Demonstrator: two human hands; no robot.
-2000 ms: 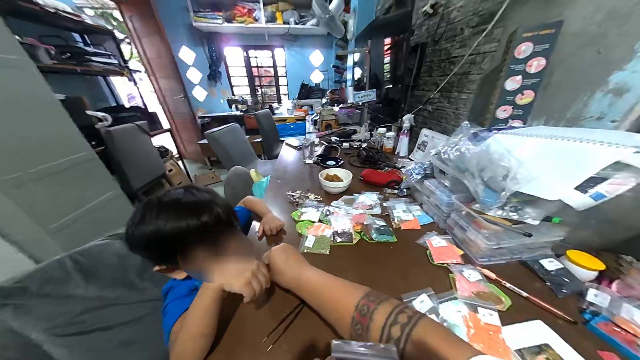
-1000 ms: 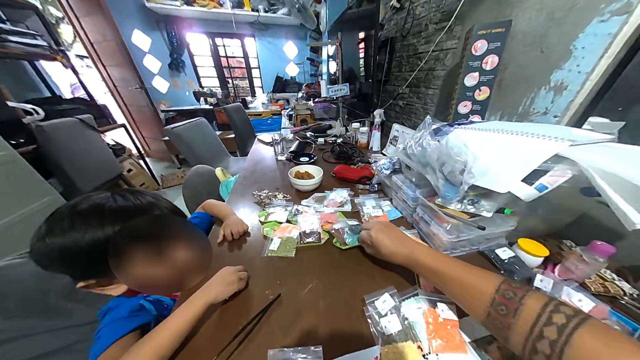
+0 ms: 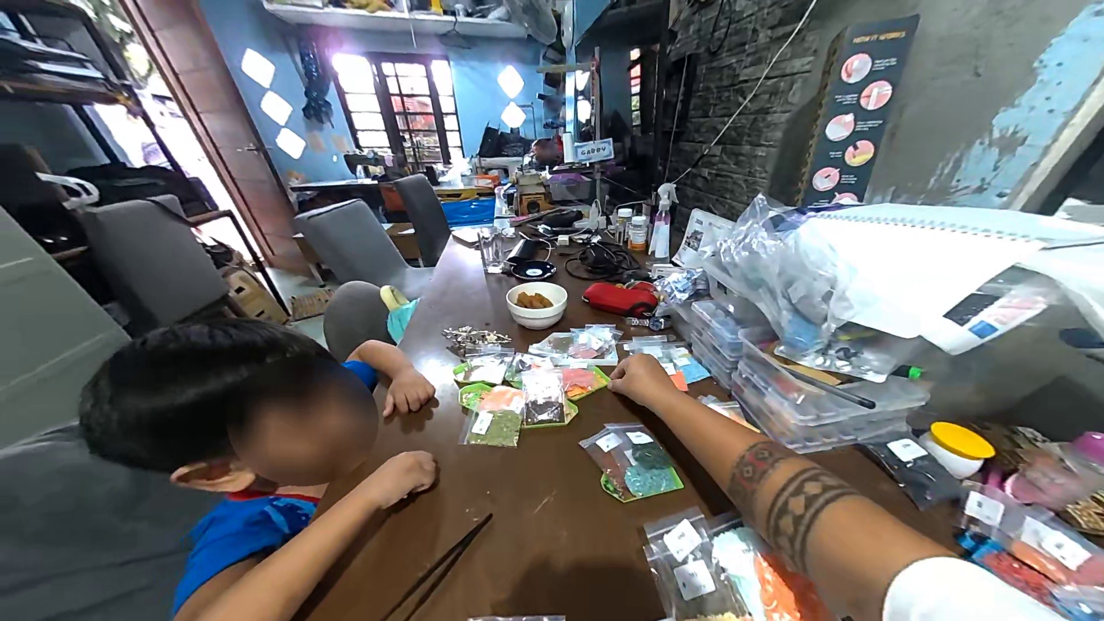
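My right hand (image 3: 642,379), on a tattooed forearm from the right, has its fingertips at the right edge of a green tray (image 3: 589,384) bearing a small plastic bag; whether they grip it is unclear. My left hand is not in view. More green trays with small zip bags of beads lie to the left, including a bag of olive-green beads (image 3: 496,428). Closer to me, apart from that group, sits a green tray (image 3: 642,492) with bags of teal and dark beads. Bags with orange contents (image 3: 780,582) lie under my forearm. Black tweezers (image 3: 440,565) rest on the brown table.
Another person's hands (image 3: 407,476) rest on the table at left. Behind the trays are a white bowl (image 3: 536,317) with brown food and a red pouch (image 3: 619,298). Stacked clear plastic boxes (image 3: 811,392) stand at right, beside a yellow-lidded jar (image 3: 959,448).
My right hand has left the other person's hand and face area and reached the trays. The tray with teal beads, beside my hand one second ago, now sits nearer me, apart from the group.
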